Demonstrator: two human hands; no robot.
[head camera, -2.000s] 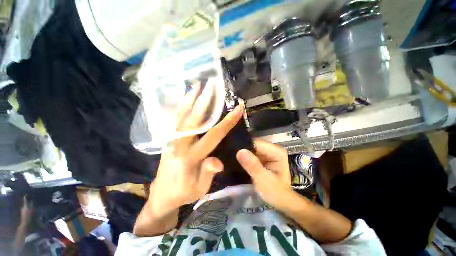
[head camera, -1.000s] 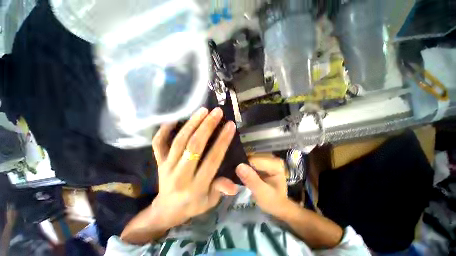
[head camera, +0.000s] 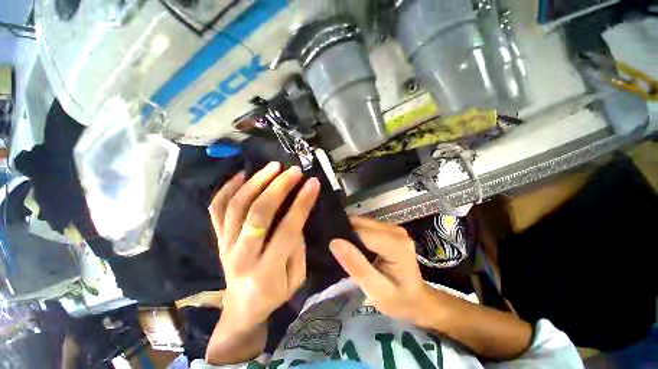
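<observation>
A black cloth piece (head camera: 325, 223) runs from the presser foot (head camera: 304, 155) down towards my lap. My left hand (head camera: 260, 238) lies flat on it with fingers slightly spread, fingertips just below and left of the foot; a yellow ring is on one finger. My right hand (head camera: 386, 267) holds the cloth's right edge, thumb on top and fingers partly hidden beneath. The black garment heap (head camera: 180, 223) lies left of the machine. The clear eye guard (head camera: 126, 180) hangs over that heap, away from the foot.
The white overlock machine (head camera: 108, 58) with "JACK" lettering stands ahead. Two grey translucent cups (head camera: 346, 90) are on its front. A ruler strip (head camera: 505, 176) follows the table edge, with a cord loop (head camera: 462, 173). A black cut-piece pile (head camera: 591, 252) is at right; yellow-handled snips (head camera: 635, 79) lie far right.
The view has shifted and tilted. The eye guard no longer covers the area by the foot. My left fingers, earlier partly behind the guard, now lie in plain view on the cloth. My right hand keeps its hold.
</observation>
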